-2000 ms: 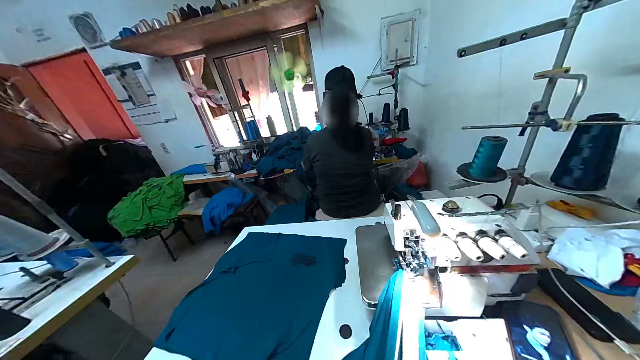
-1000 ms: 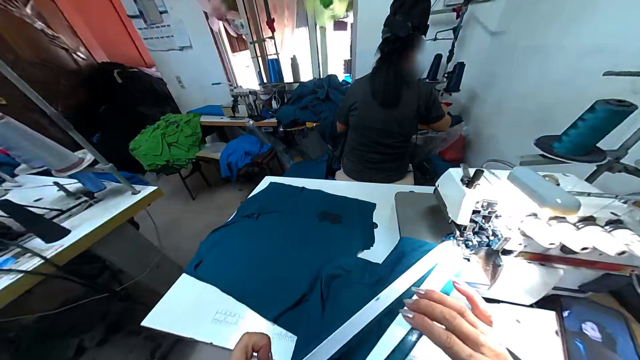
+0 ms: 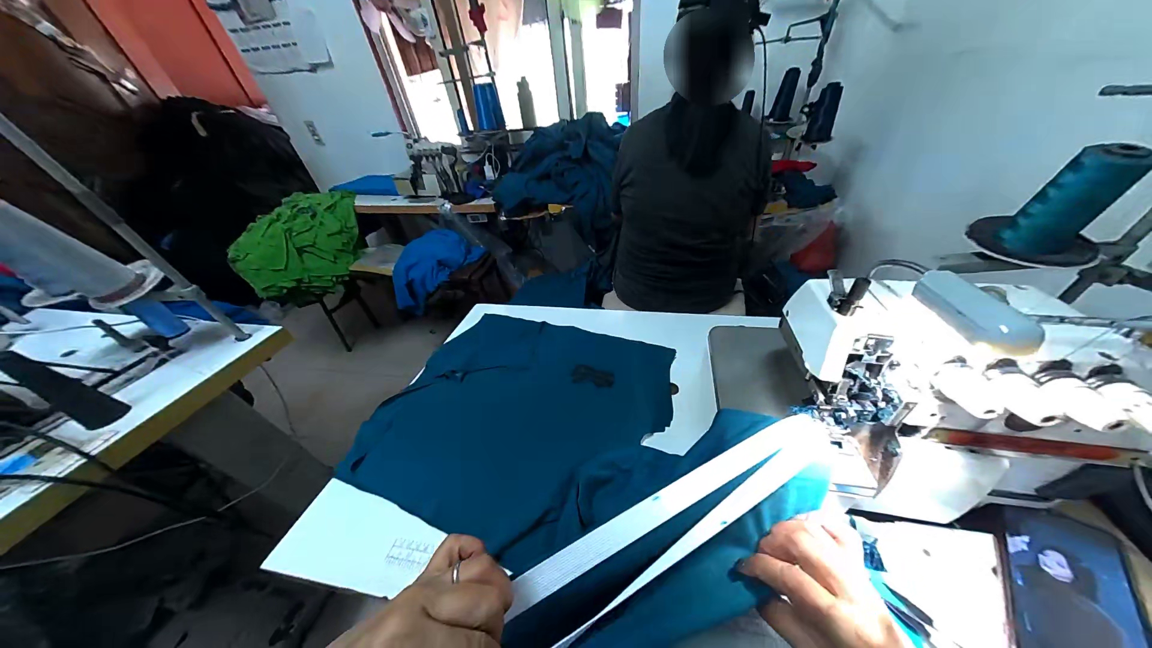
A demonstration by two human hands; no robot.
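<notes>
A dark teal garment piece (image 3: 504, 405) with a small dark print lies over the white sewing table (image 3: 306, 540). White elastic band (image 3: 657, 504) runs along its near part up to the needle area of an overlock sewing machine (image 3: 864, 387). My left hand (image 3: 459, 594) is closed on the near end of the elastic and cloth, low in the middle. At the lower right my right hand (image 3: 810, 576) pinches the teal cloth beside the elastic, just in front of the machine. White thread cones or spools (image 3: 1026, 391) line the machine's right side.
A person in dark clothes (image 3: 688, 207) sits facing away beyond the table. A phone (image 3: 1071, 576) lies at the lower right. Another machine table (image 3: 225, 360) stands left. Green cloth (image 3: 301, 243) and blue cloth (image 3: 432, 261) are heaped behind. A teal thread cone (image 3: 1071, 202) stands right.
Neither hand showed two seconds ago; both have come in. Since one second ago my left hand has reached the elastic and closed on it, and my right hand has gone from lying flat to pinching the cloth.
</notes>
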